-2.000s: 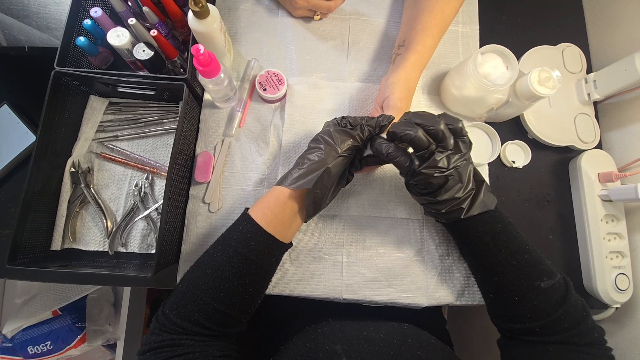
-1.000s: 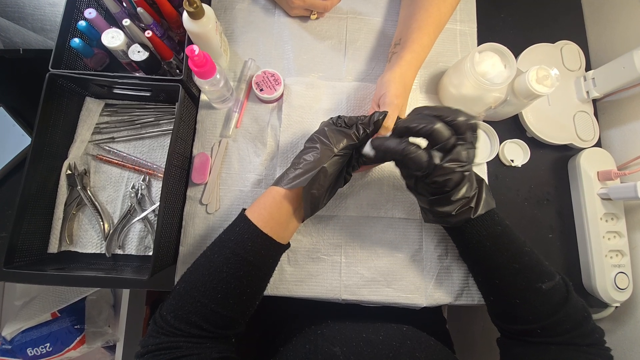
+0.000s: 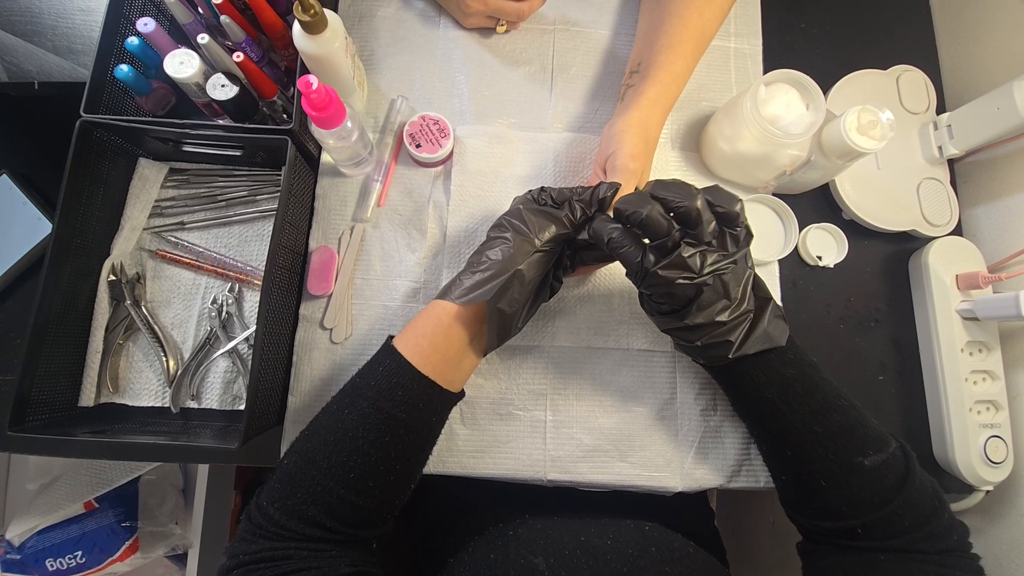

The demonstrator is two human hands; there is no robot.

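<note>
Black disposable gloves cover both of my hands. My left hand (image 3: 540, 248) is closed around the fingers of another person's hand (image 3: 624, 160), which reaches in from the top over a white paper towel (image 3: 496, 172). Close beside it, my right hand (image 3: 688, 248) has its fingers curled, with a small bit of something white, likely cotton, showing between them. The other person's fingertips are hidden behind my gloves. Left of my hands lie a pink-lidded jar (image 3: 429, 138), a clear tube (image 3: 382, 160), wooden sticks (image 3: 344, 280) and a pink buffer block (image 3: 322, 270).
A black tray (image 3: 276, 320) at left holds cuticle nippers (image 3: 132, 328) and metal tools. Polish bottles, a pink-topped spray bottle (image 3: 336, 128) and a pump bottle (image 3: 332, 52) stand behind. At right are a cotton jar (image 3: 764, 128), a white bottle (image 3: 848, 144), lids and a power strip (image 3: 964, 360).
My right hand was blurred one second ago with a white piece at its fingers; now it is back close against my left hand. My left hand keeps its hold on the other person's fingers.
</note>
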